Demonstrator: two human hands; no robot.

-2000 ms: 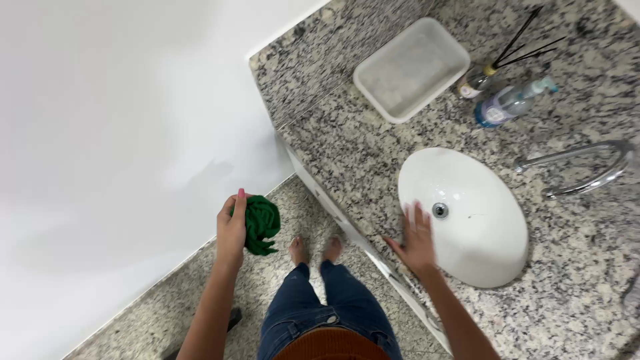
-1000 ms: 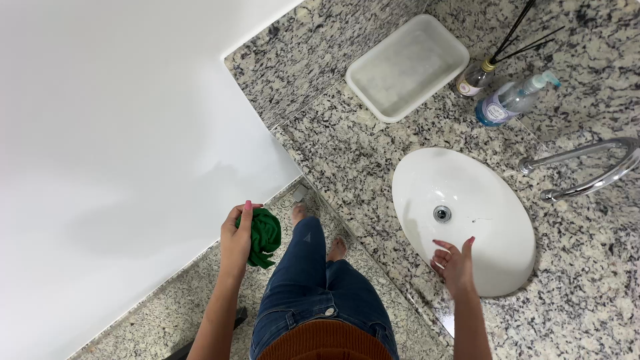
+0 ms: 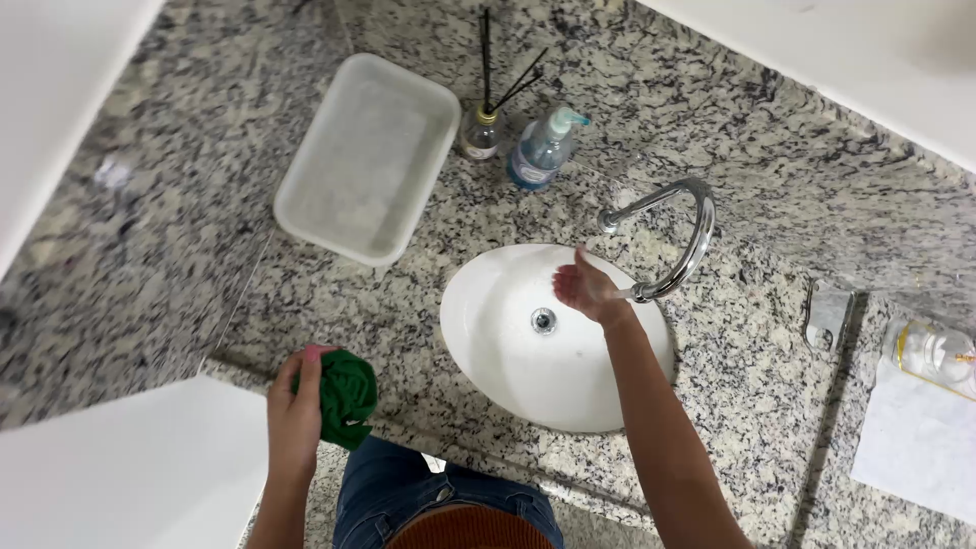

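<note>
My left hand (image 3: 299,400) holds a bunched green cloth (image 3: 347,396) over the front edge of the granite counter. My right hand (image 3: 585,288) is over the white oval sink basin (image 3: 503,366), beneath the spout of the chrome faucet (image 3: 698,244), with its fingers apart and nothing in it. What looks like water runs from the spout onto this hand near the wrist. The metal drain (image 3: 544,321) shows just left of and below the right hand.
Behind the basin stand a translucent plastic tray (image 3: 366,156), a reed diffuser bottle (image 3: 480,136) and a pump soap bottle (image 3: 540,151). At the right are a metal fitting (image 3: 829,316), a glass jar (image 3: 934,354) and a white sheet (image 3: 911,442). A granite backsplash (image 3: 762,152) borders the counter.
My right hand has moved from the front part of the basin to under the faucet spout. My left hand keeps hold of the green cloth. The view has shifted toward the counter.
</note>
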